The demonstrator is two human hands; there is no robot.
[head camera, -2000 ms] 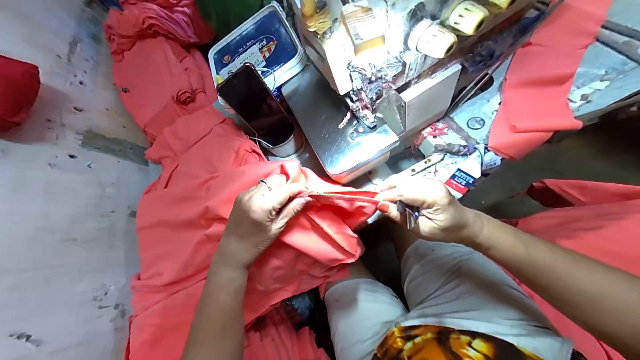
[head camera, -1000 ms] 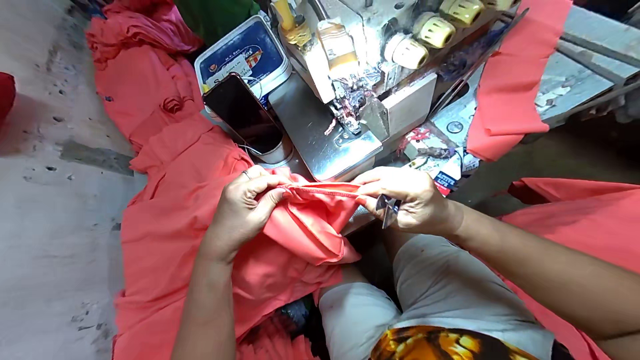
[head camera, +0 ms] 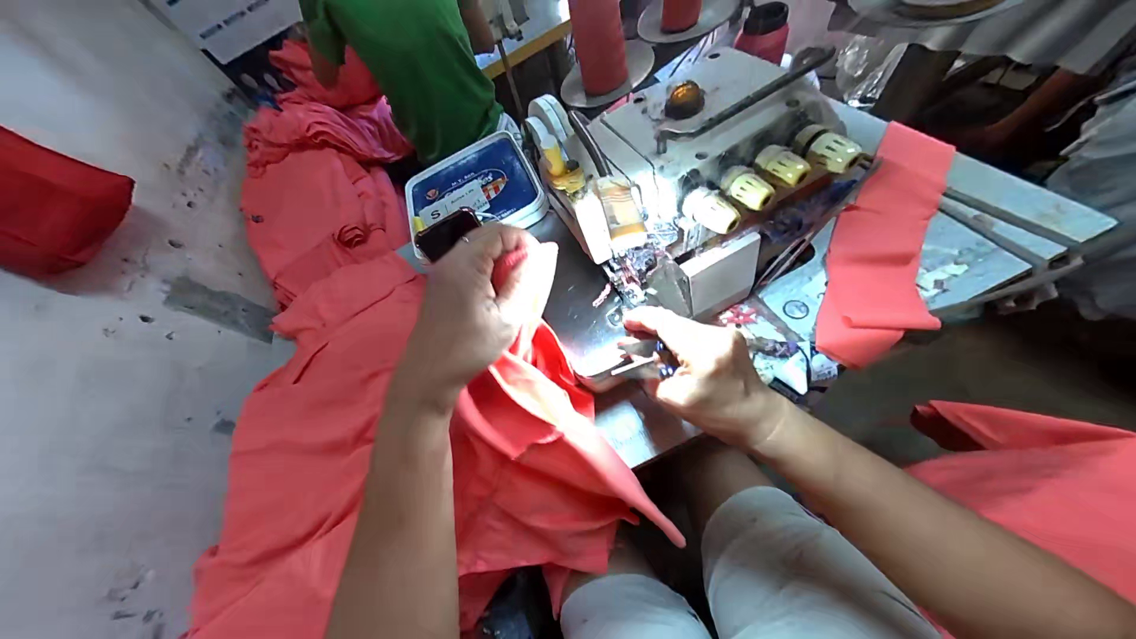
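Observation:
Coral fabric (head camera: 532, 444) hangs from my left hand (head camera: 475, 306), which is closed on a bunched edge of it, raised at the left of the sewing machine's metal plate. My right hand (head camera: 710, 368) holds a small metal cutting tool (head camera: 643, 355), probably thread snips, near the plate's front corner. Just beyond the right fingers is the lit needle and presser-foot area of an overlock sewing machine (head camera: 710, 133). The rest of the coral cloth drapes down over my lap and to the left.
Behind my left hand are a phone (head camera: 446, 232) and a plastic tub (head camera: 479, 182). A coral strip (head camera: 887, 248) lies over the table's right part. Red thread cones (head camera: 599, 49) stand behind the machine. A person in a green shirt (head camera: 413, 71) is at the back. More coral cloth (head camera: 1047, 497) lies at right.
My hands, earlier close together on the cloth, are now apart. The left has lifted the cloth beside the plate; the right has let go of the cloth and kept the tool. The view has shifted upward.

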